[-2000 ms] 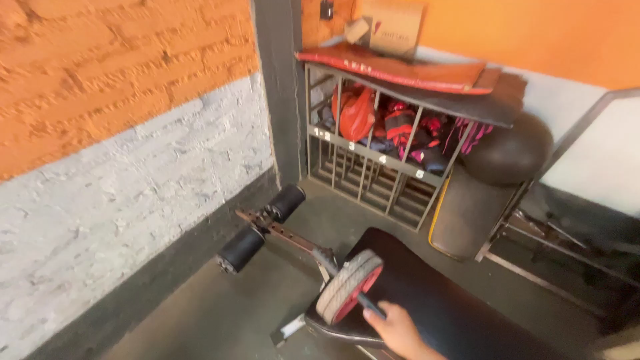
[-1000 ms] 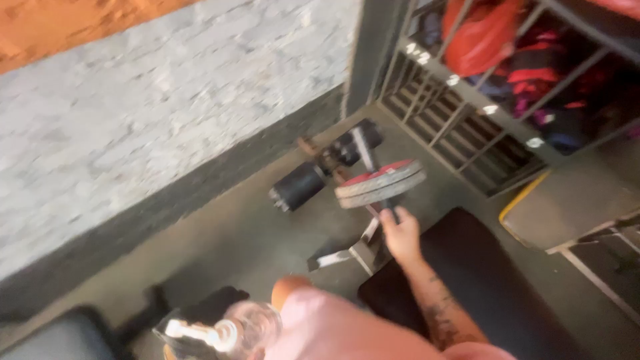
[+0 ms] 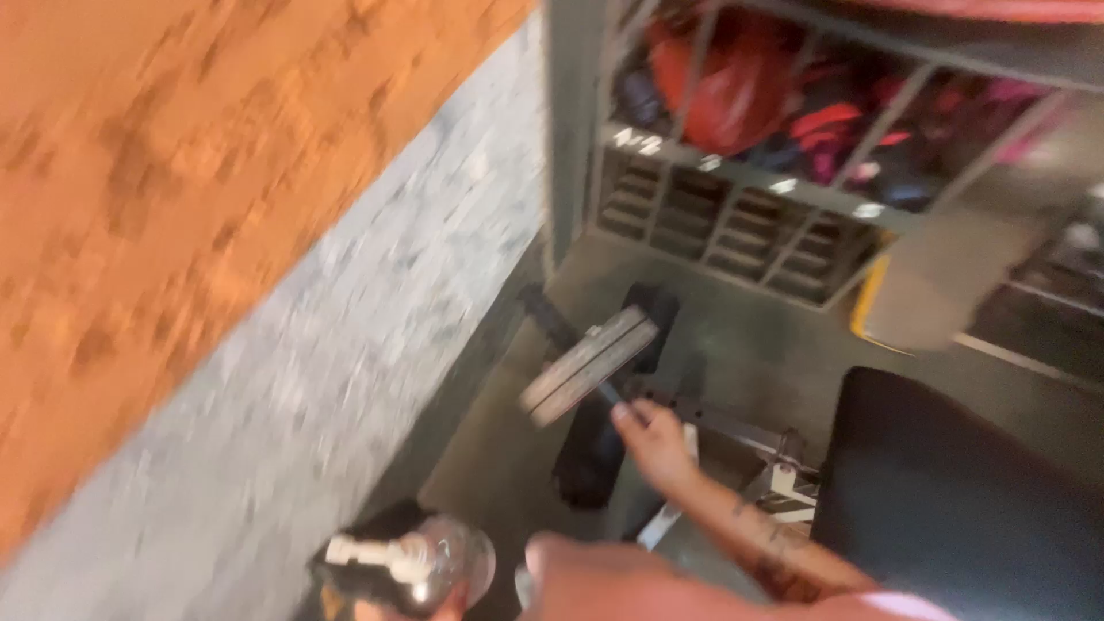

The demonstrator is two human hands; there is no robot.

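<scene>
My right hand [image 3: 655, 440] grips one end of a short dumbbell bar. Worn grey weight plates [image 3: 591, 366] sit on the bar beyond my fingers, and its far end sticks out toward the wall. Behind and below them are the black foam rollers [image 3: 591, 457] of a weight bench, whose black padded seat [image 3: 957, 492] is at the right. At the bottom left, blurred fingers of my left hand [image 3: 414, 609] are around a clear bottle with a white pump or spray top [image 3: 423, 556]. Much of that hand lies outside the view. A blurred skin-coloured shape beside it is unclear.
An orange and white brick wall [image 3: 345, 319] runs along the left. A numbered metal rack [image 3: 742, 172] holding red, pink and dark gear stands at the back. Right of it is a grey pad with a yellow edge [image 3: 871, 289]. Dark floor [image 3: 733, 336] shows between rack and bench.
My right hand has carried the dumbbell from over the bench to the left, toward the wall. The bottle, not visible two seconds ago, is now at the bottom. The view has shifted.
</scene>
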